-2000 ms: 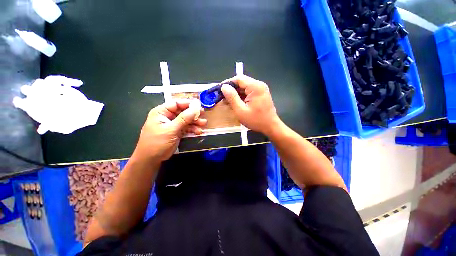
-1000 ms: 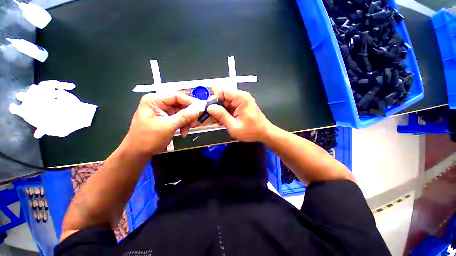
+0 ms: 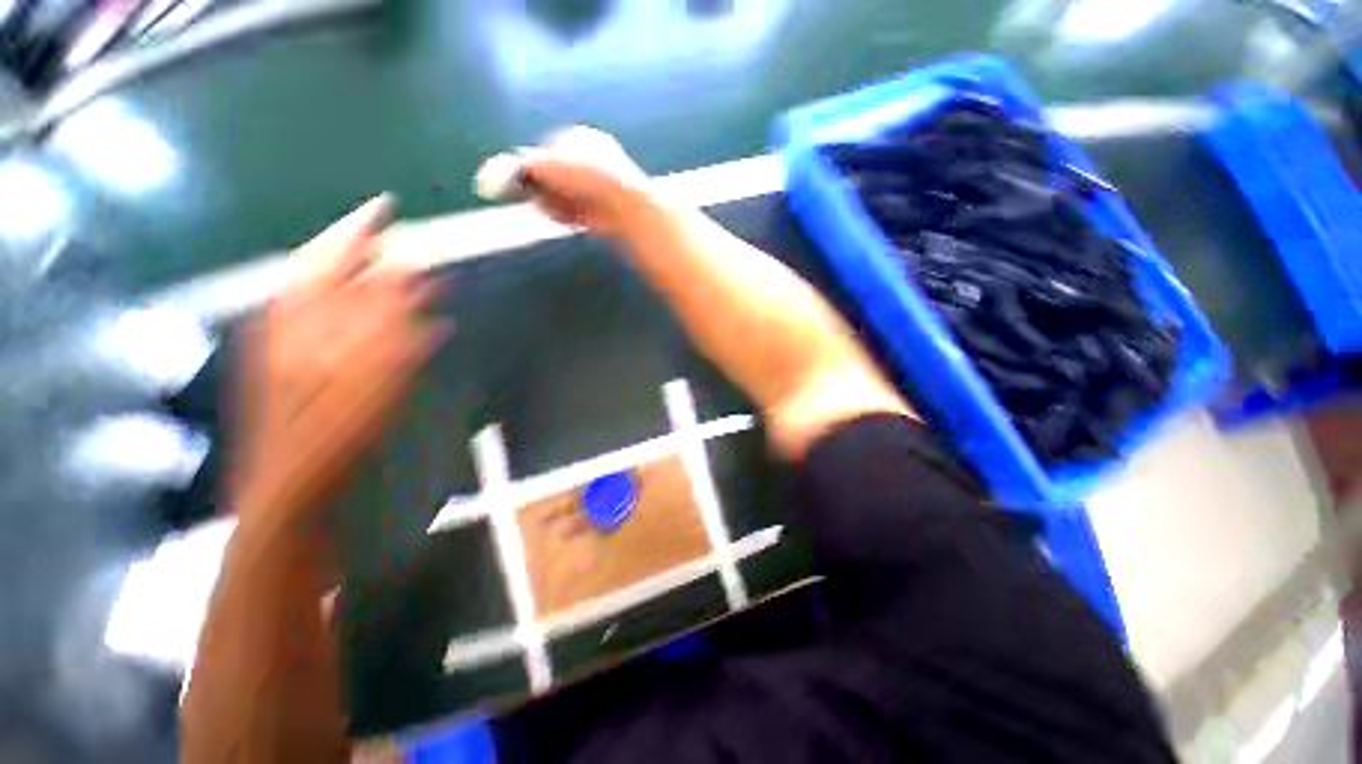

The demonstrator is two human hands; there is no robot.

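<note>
The frame is blurred by motion. My left hand (image 3: 336,336) is raised over the left of the bench, its fingers pointing up; whether it holds anything cannot be told. My right hand (image 3: 583,182) reaches far forward over the bench. A pale blurred shape is at its fingertips, and I cannot tell if it is a held thing or the fingers. The round blue dish (image 3: 610,502) lies on the tan work pad (image 3: 620,564), which crossing white tape (image 3: 511,555) frames. No hand touches the dish or pad.
A blue crate (image 3: 911,321) heaped with black parts (image 3: 1031,299) stands on the right of the bench. Another blue crate (image 3: 1297,209) is at the far right. A white shape (image 3: 150,597), like the gloves, lies partly behind my left forearm.
The view has swung forward. Both hands have left the work pad, the left up and leftward, the right far forward. The small dark part seen between my fingers is no longer visible.
</note>
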